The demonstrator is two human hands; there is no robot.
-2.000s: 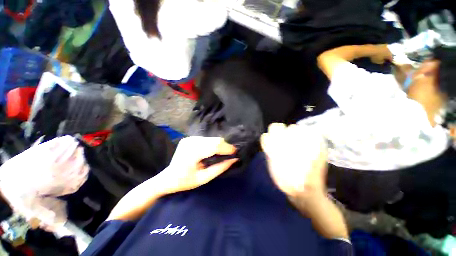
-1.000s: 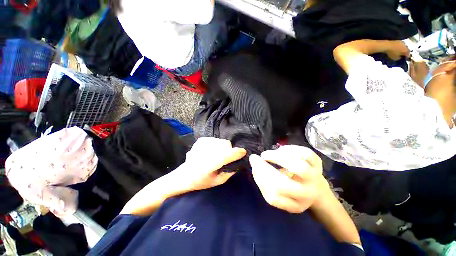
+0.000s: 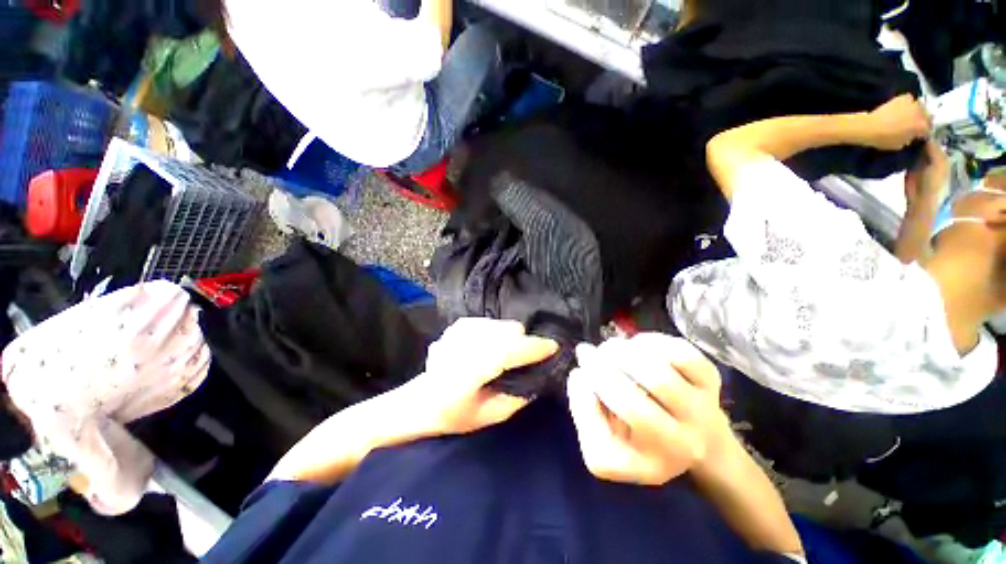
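A black garment (image 3: 518, 275) hangs bunched in front of my navy top, with a finely ribbed grey-black part showing above my hands. My left hand (image 3: 480, 369) grips a dark fold of it between thumb and curled fingers. My right hand (image 3: 645, 402) is curled beside the fold, with thumb and index fingertips together at its right edge. Whether a thread or a tool is in the right hand cannot be seen.
A person in a white patterned top (image 3: 844, 286) sits at the right, another in white (image 3: 342, 83) at the top. A pink sleeve (image 3: 121, 364) is at the left. A grey basket (image 3: 210, 226), a blue basket (image 3: 50, 138) and a black cloth pile (image 3: 320, 342) lie to the left.
My right hand has closed its fingers more tightly and shifted slightly down from the last second. My left hand still grips the fold. The person at the right has moved an arm.
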